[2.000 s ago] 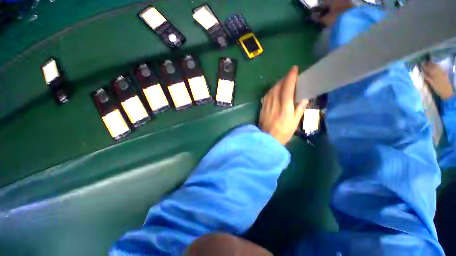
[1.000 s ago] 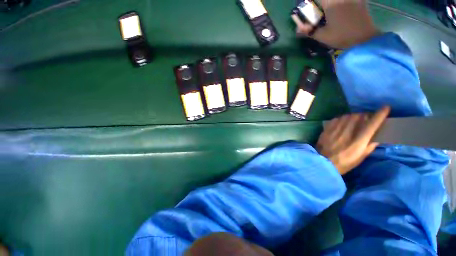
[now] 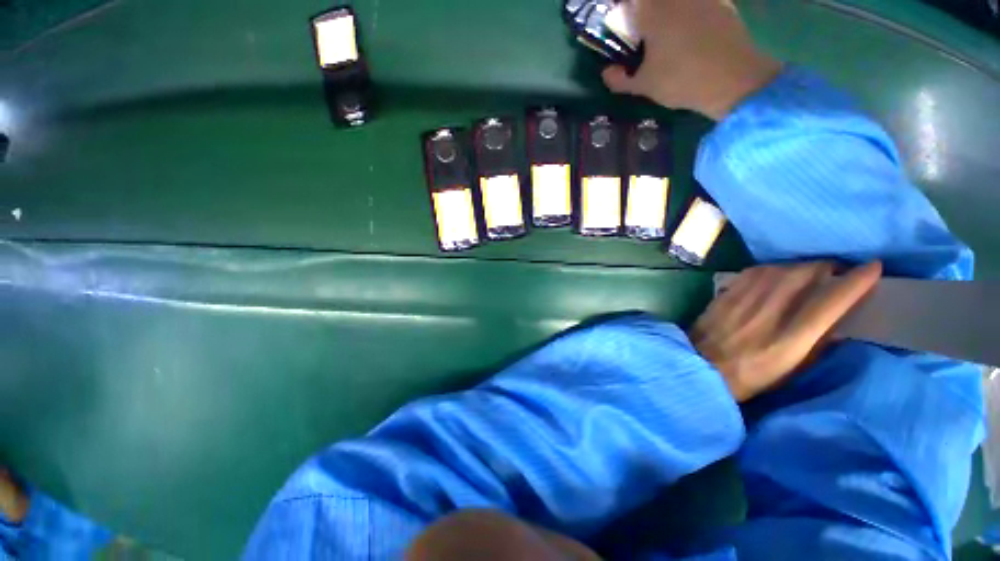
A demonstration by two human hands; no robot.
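Black units with bright white rectangles lie on the green mat. Several stand side by side in a row [image 3: 552,181], with round grey discs at their far ends. Another unit [image 3: 697,230] lies slanted at the row's right, partly under my right sleeve. One more unit [image 3: 339,66] lies apart at the upper left, white end away from me. My right hand [image 3: 685,49] is shut on a black, shiny unit [image 3: 602,30] at the top edge; its fingers partly hide it. My left hand [image 3: 773,323] rests near the mat's edge by the grey post, fingers spread, with nothing visible in it.
The grey post [image 3: 932,316] comes in from the right, beside my left fingertips and across my right sleeve. The bench's raised front edge [image 3: 274,312] runs below the row. Another person's hand and blue sleeve [image 3: 55,531] show at the lower left corner.
The view has shifted, first strongly, then slightly. My right hand has come in from the right and moved left along the far side with a unit. The white-disc unit there no longer shows separately.
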